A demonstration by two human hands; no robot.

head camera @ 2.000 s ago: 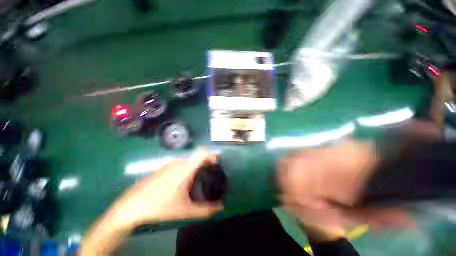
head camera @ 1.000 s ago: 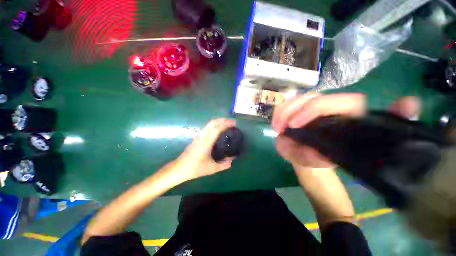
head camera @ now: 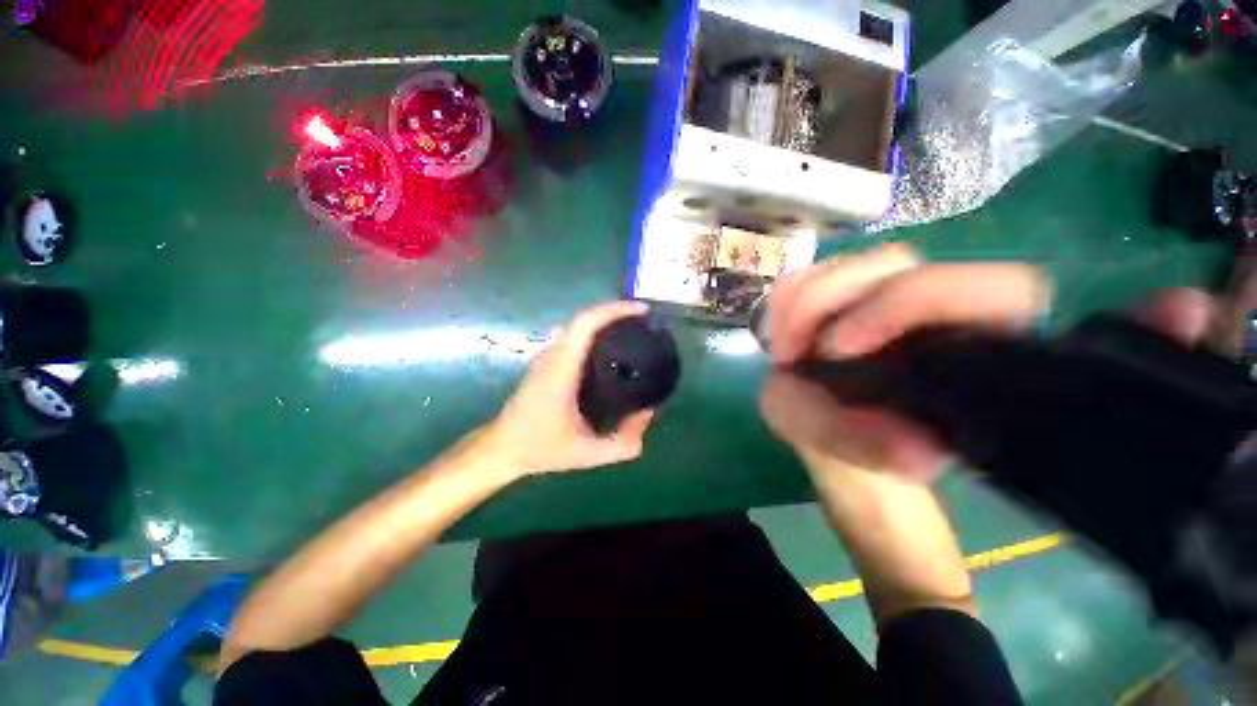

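Note:
My left hand (head camera: 561, 407) holds a black cylindrical housing (head camera: 630, 370), its dark end facing up, above the near part of the green bench. My right hand (head camera: 882, 352) is blurred and grips the front of a black electric screwdriver (head camera: 1048, 414). The screwdriver extends to the right edge. Its tip is not clearly visible; the fingers are just right of the screw feeder's brass-coloured pickup block (head camera: 751, 251). The white and blue screw feeder (head camera: 786, 174) stands beyond my hands, with dark and silver grains in its open hopper.
Units with exposed inner parts, two lit red (head camera: 441, 124) and one unlit (head camera: 563, 69), stand left of the feeder. A clear plastic bag (head camera: 986, 131) lies right of it. Dark units (head camera: 62, 483) lie at the left edge. A blue stool (head camera: 179, 648) is at lower left.
My left hand still holds the housing and my right hand still holds the screwdriver near the feeder. The view has shifted slightly; the lit units now appear higher and further left.

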